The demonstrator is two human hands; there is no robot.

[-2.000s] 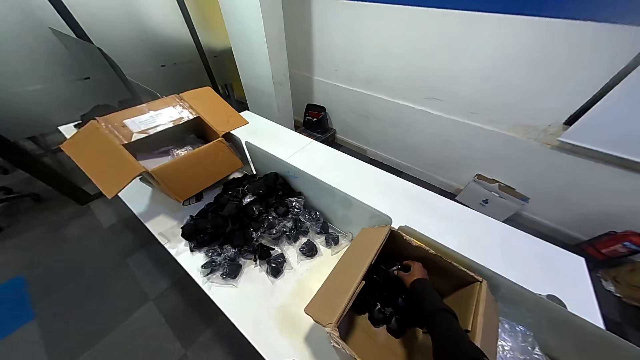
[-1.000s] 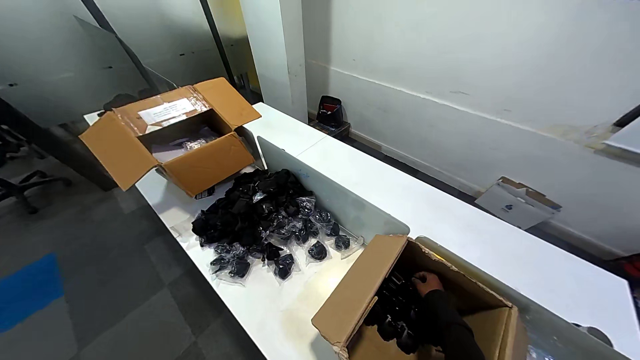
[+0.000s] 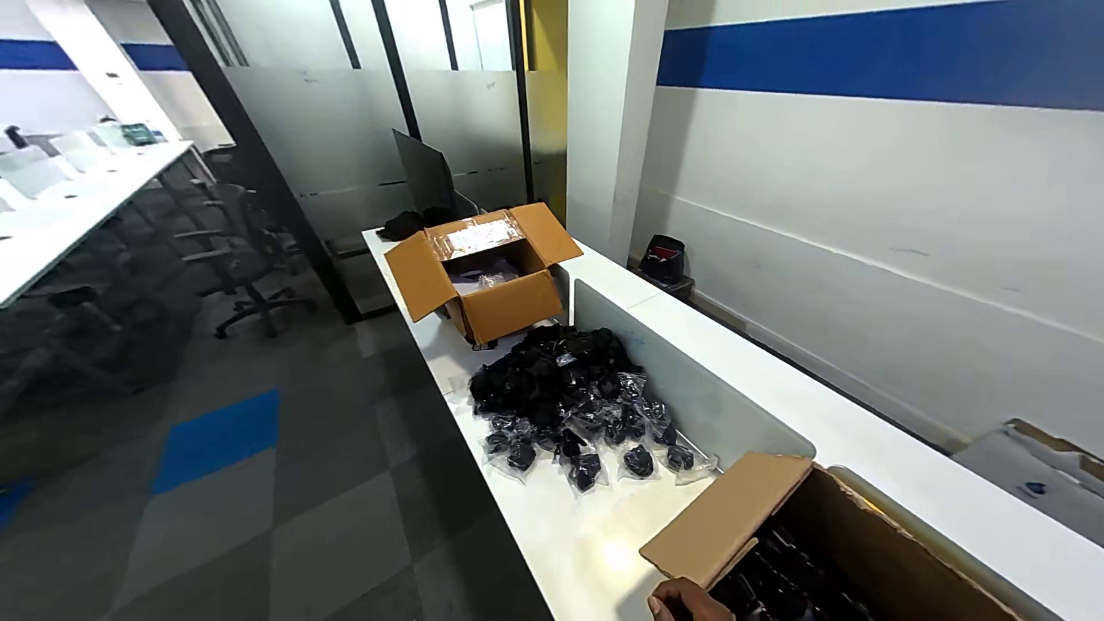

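Observation:
What appears to be my right hand is at the bottom edge, beside the left flap of the near cardboard box. Its fingers look bent; the frame cuts off most of it, so a hold cannot be told. Inside that box lie several dark items, partly in shadow. On the white table a heap of black items spreads out, with several small dark pieces in clear plastic bags at its near side. Beyond the heap stands an open cardboard box with clear plastic inside. My left hand is out of view.
A low frosted divider runs along the white table, behind the heap. An office chair stands on the floor at left, near a glass partition. A dark bin-like container is by the wall. Another carton lies at right.
The hand that was inside the near box is now at its left flap, partly cut off by the frame. The view has swung left and up.

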